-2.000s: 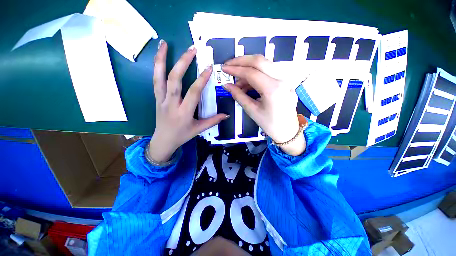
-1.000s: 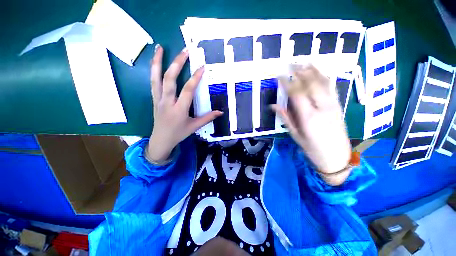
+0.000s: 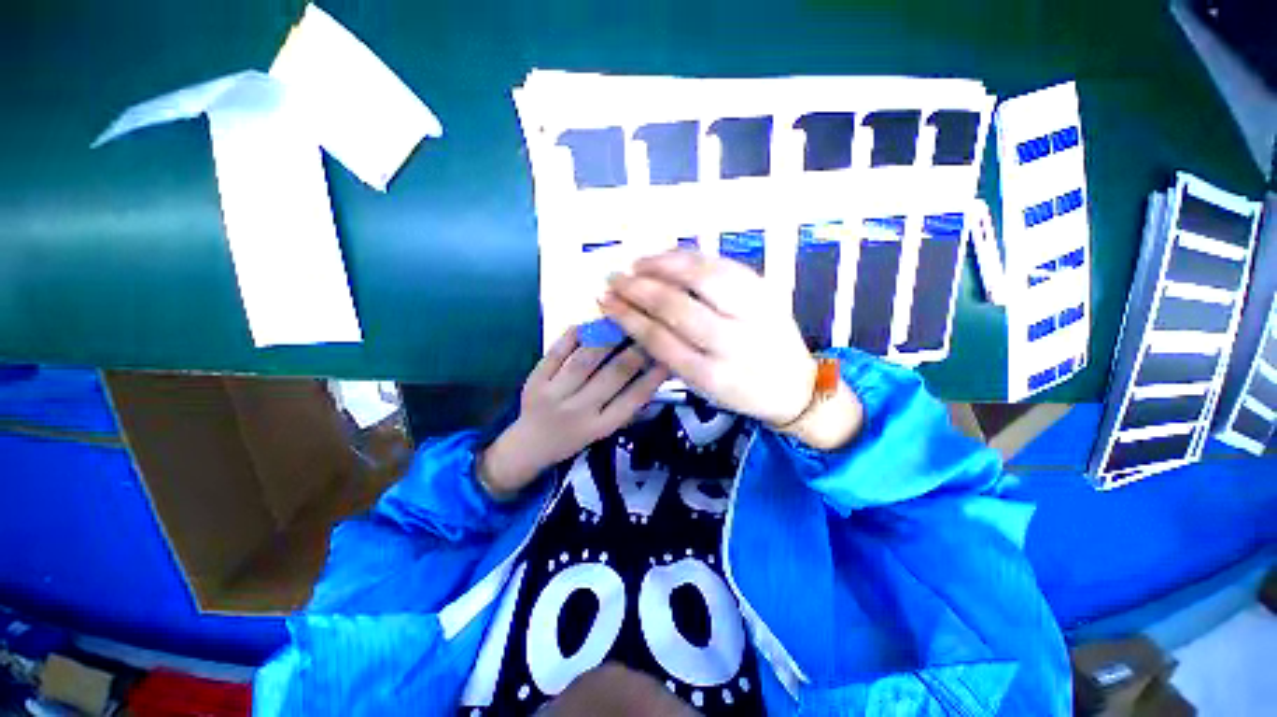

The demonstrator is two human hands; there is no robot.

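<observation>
The die-cut sheet (image 3: 763,196), white with black strips, lies on top of a stack in front of me. Blue label bands show across the strips. My left hand (image 3: 577,399) is at the stack's near left edge, palm down, fingertips at a small blue piece (image 3: 602,332). My right hand (image 3: 714,336) is over the left half of the sheet, its fingertips meeting the same blue piece. Both hands cover the lower ends of the left strips. The label sheet (image 3: 1048,238), with rows of blue rectangles, lies right of the stack.
Blank white backing papers (image 3: 287,231) lie at the left on the green bench (image 3: 140,280). Piles of black-striped sheets (image 3: 1183,336) lie at far right. A narrow white scrap (image 3: 987,252) lies between stack and label sheet. An open cardboard carton (image 3: 210,490) is below the bench.
My right hand has come back left from the right half of the sheet. My left hand has left the sheet's left margin and moved nearer me. Both now meet at a blue piece.
</observation>
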